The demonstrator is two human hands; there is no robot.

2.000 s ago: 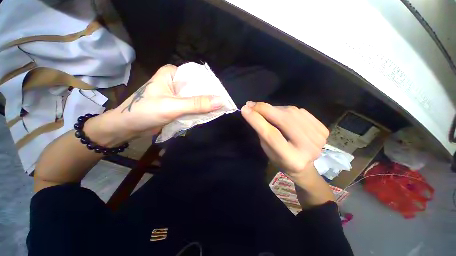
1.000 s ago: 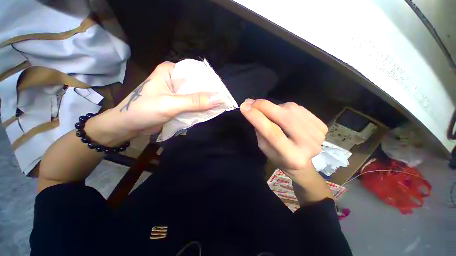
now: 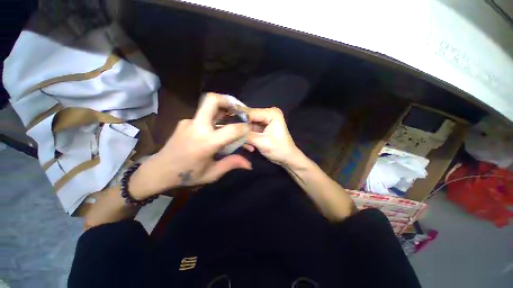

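Note:
A small whitish fabric piece [image 3: 232, 145] is bunched between my two hands above my dark-clothed lap. Bits of it show at the top and below my left fingers; the rest is hidden by the fingers. My left hand [image 3: 197, 143] holds it from the left, with the thumb apart below it. My right hand [image 3: 271, 134] meets it from the right, its fingertips on the piece and partly hidden behind it. I cannot tell whether a tool or thread is in my right fingertips.
White fabric with tan strips [image 3: 73, 81] hangs at the left. The white table edge [image 3: 337, 28] crosses the top. At the right are a cardboard box [image 3: 433, 174] with white scraps [image 3: 396, 171], a red-and-white printed box [image 3: 388, 208] and a red plastic bag [image 3: 484, 191] on the floor.
My hands have come together, the right moving left onto the piece. The piece was spread out with a corner pulled; now it is bunched and mostly covered. The camera view has shifted.

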